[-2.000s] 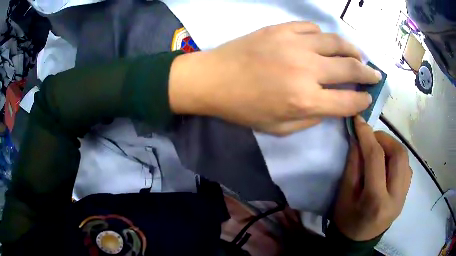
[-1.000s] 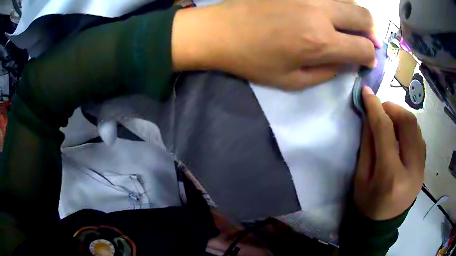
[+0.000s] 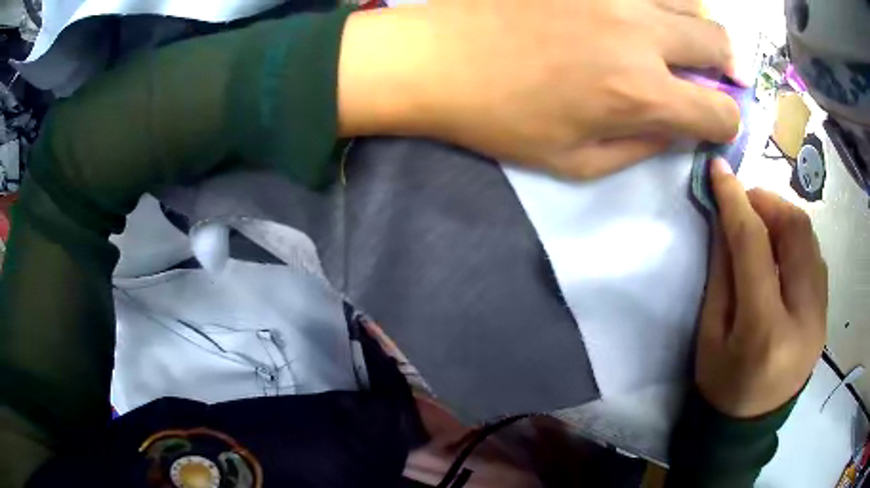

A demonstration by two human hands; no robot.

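The pale panel [image 3: 620, 276] lies in front of me, joined to the dark grey panel [image 3: 448, 276]. My left hand [image 3: 563, 86] lies flat across the upper part of the pale cloth, fingertips at its right edge under the bright needle light. My right hand [image 3: 763, 295] pinches the right edge, thumb hidden, index fingertip just below my left fingertips. A dark green strip [image 3: 704, 181] shows between the hands at that edge, partly covered. The needle and presser foot cannot be made out.
The sewing machine head [image 3: 830, 57] is at the top right, with a round metal part [image 3: 810, 167] on the machine bed [image 3: 844, 248]. Loose pale cloth [image 3: 229, 334] with thread ends lies on the lap at lower left.
Both hands and the cloth moved up towards the machine head. The badge seen earlier is now out of sight. Since a second ago, the hands and cloth have shifted slightly right.
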